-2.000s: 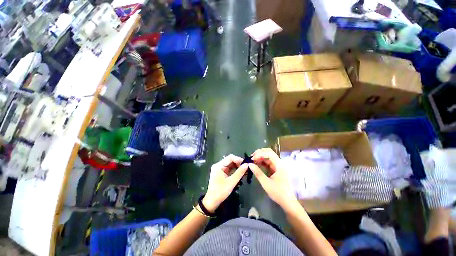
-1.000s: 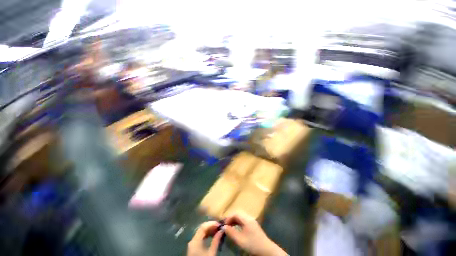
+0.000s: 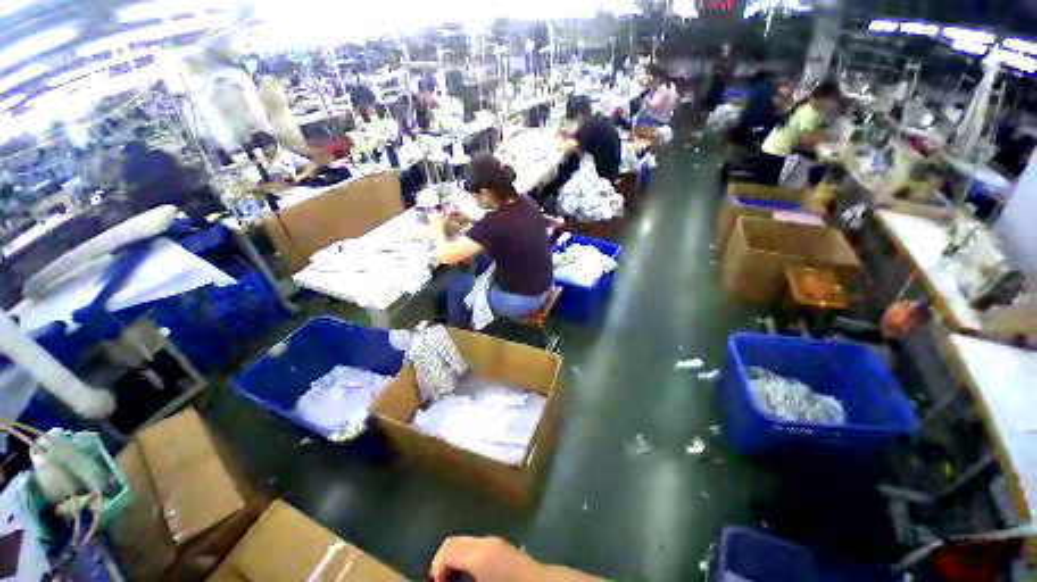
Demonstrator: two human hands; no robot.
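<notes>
My right hand (image 3: 489, 559) shows at the bottom edge, cut off by it, with fingers curled and the forearm running to the right. A sliver of something dark shows under the fingers; its shape and the grip on it are hidden. My left hand is out of the picture. Ahead of my hand stands an open carton (image 3: 472, 464) with white pieces (image 3: 487, 418) and a striped bundle (image 3: 434, 359) at its back left corner.
A blue crate (image 3: 264, 381) with pale fabric touches the carton's left. Closed cartons (image 3: 191, 472) stand lower left. A seated person (image 3: 517, 248) works at a white table (image 3: 381, 256). A green aisle (image 3: 620, 387) runs ahead. Another blue crate (image 3: 819, 430) stands right, beside machine tables (image 3: 938, 267).
The view has swung round and up to the aisle and seated workers. Both hands earlier pinched a small black item; now only the right hand shows, at the bottom edge.
</notes>
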